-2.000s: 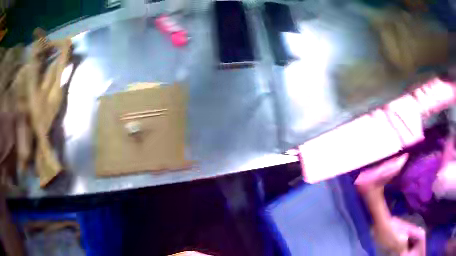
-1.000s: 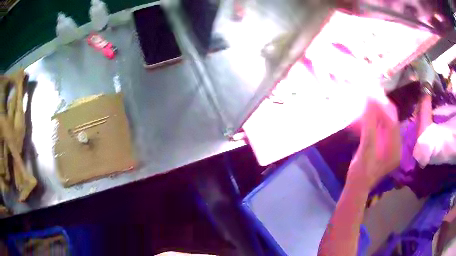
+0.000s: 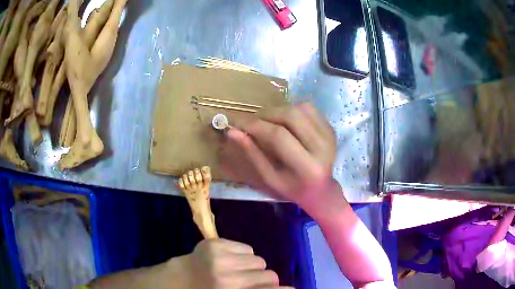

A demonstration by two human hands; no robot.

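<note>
My left hand (image 3: pixel 226 264), at the bottom centre, is closed around the shank of a tan miniature leg (image 3: pixel 199 197). Its carved toes point up at the cardboard pad's (image 3: pixel 178 135) near edge, and no strap shows on the foot. My right hand (image 3: pixel 288 149) is over the pad's right part, slightly blurred, with thumb and fingers drawn together. Its fingertips are beside a small round white cup (image 3: pixel 219 121). A tiny dark thing shows between the fingertips and the cup; whether they hold it is unclear. Two thin pale sticks (image 3: pixel 231 105) lie parallel above the cup.
More sticks (image 3: pixel 228 65) lie at the pad's far edge. Tan legs (image 3: pixel 82 84) are piled at left. A pink-red tool (image 3: pixel 280 12) and a phone (image 3: pixel 343 36) lie beyond. A reflective panel (image 3: pixel 446 141) stands at right. Blue bins (image 3: pixel 96 231) sit below the bench; a person in purple (image 3: pixel 463 242) is at lower right.
The view has swung back to the pad. My right hand has moved from the bright lit sheet to the cup. My left hand and the leg it holds now show clearly.
</note>
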